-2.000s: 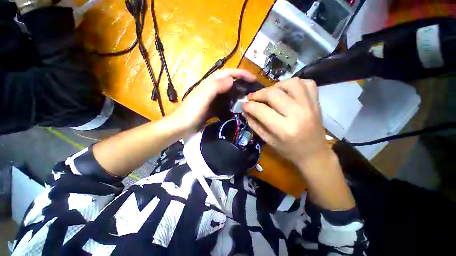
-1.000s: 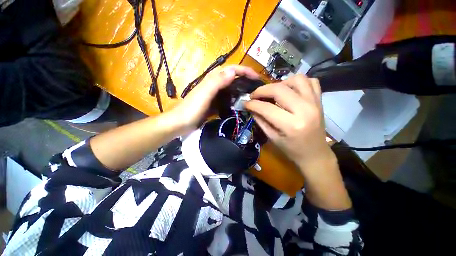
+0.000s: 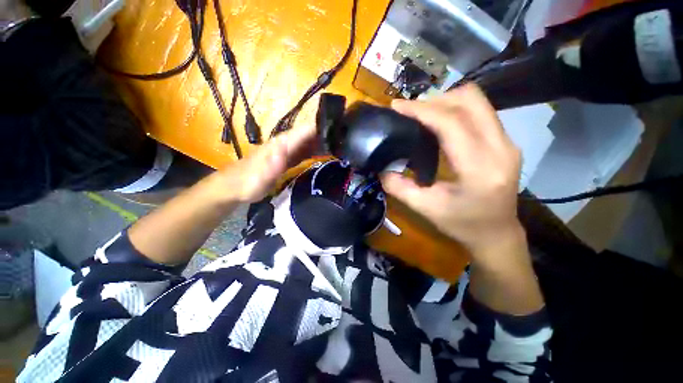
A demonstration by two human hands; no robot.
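Observation:
The open security camera (image 3: 329, 213), a white rim around a black cavity, rests on my lap. Thin red, blue and white internal wires (image 3: 358, 188) run up from inside it. My right hand (image 3: 468, 176) grips the glossy black camera head shell (image 3: 378, 142) just above the opening, its rounded outside facing up. The shell's inside is hidden. My left hand (image 3: 273, 168) is at the shell's left side; its fingertips are partly behind the shell, so a grip cannot be made out. White antennas stick out beside the body.
Black pigtail cables (image 3: 238, 90) lie on the orange table (image 3: 161, 105). The silver screw feeder (image 3: 419, 45) stands beyond my hands. The thick black screwdriver (image 3: 569, 63) extends from the right above white sheets (image 3: 577, 138). A person's dark sleeve (image 3: 67, 112) is at left.
The black shell has turned over, so its rounded outside now shows. My right hand has shifted from the small pale part to the shell's right side. My left hand has moved left and down.

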